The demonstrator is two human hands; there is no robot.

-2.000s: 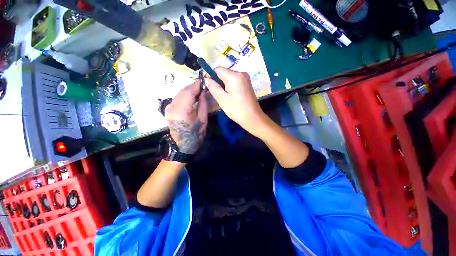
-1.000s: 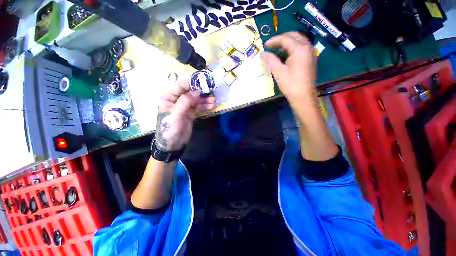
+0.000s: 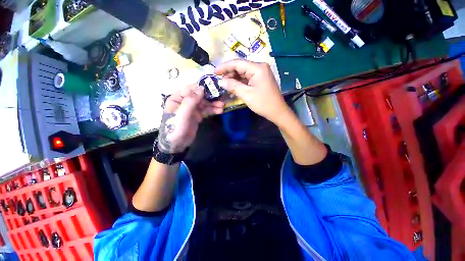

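A round watch case (image 3: pixel 210 87) with a dark rim and a pale, silvery inside is held just above the front edge of the work mat. My left hand (image 3: pixel 181 114), tattooed and with a dark watch on the wrist, grips the case from its left side. My right hand (image 3: pixel 253 87) is at the case's upper right, thumb and fingertips close together at its rim. Whether they pinch a small part is too small to tell. The tip of the hanging electric screwdriver (image 3: pixel 196 52) is just above the case.
Battery cells (image 3: pixel 256 46) lie on the cream mat (image 3: pixel 148 66). Tweezers (image 3: pixel 294 55), an orange-handled screwdriver (image 3: pixel 283 19) and a marker pen (image 3: pixel 337 23) lie on the green bench top. Red trays (image 3: pixel 76 224) stand left and right. A grey bench unit (image 3: pixel 53 102) is at left.
My right hand has come back from the right to the watch case. The dark tweezers, in my right hand earlier, now lie on the green top. My left hand still holds the case, now face up.
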